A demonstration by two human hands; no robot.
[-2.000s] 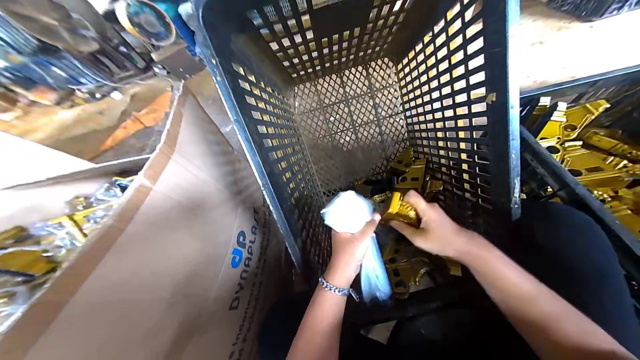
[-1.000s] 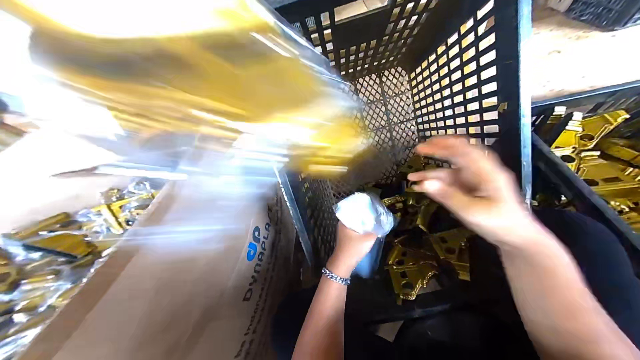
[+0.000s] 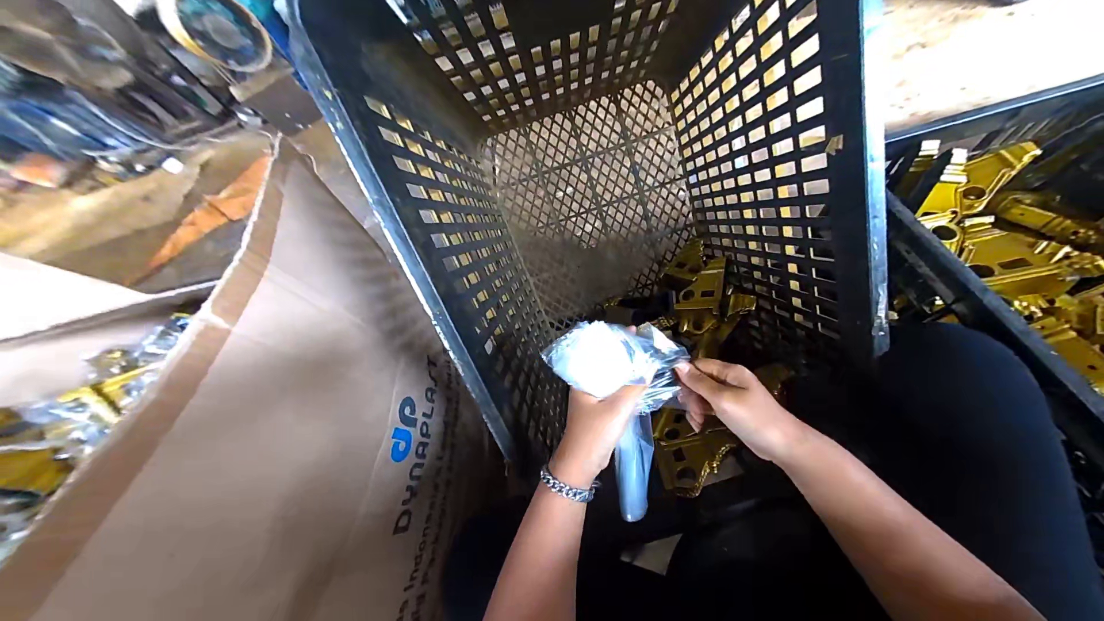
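Note:
My left hand point(image 3: 604, 423), with a chain bracelet at its wrist, holds a bundle of clear plastic bags point(image 3: 595, 358) over the near part of a black plastic crate point(image 3: 832, 216). The bundle's rolled tail hangs below the fist. With thumb and fingers, my right hand point(image 3: 729, 401) pinches the crumpled right end of the plastic. Gold-coloured metal brackets point(image 3: 699, 297) lie in the crate behind and beneath my hands; the hands hide some of them.
Left of the crate stands a large cardboard box point(image 3: 345, 371) with plastic-wrapped gold parts point(image 3: 108, 392) in it. Another black crate point(image 3: 975, 297) at the right holds more gold metal brackets point(image 3: 1009, 254). My dark-clothed leg lies between the crates.
Two seconds ago my right hand held a gold part beside the bundle. A blurred bagged gold part crossed the upper left one second ago. My right hand, then apart from the bundle, now pinches its plastic.

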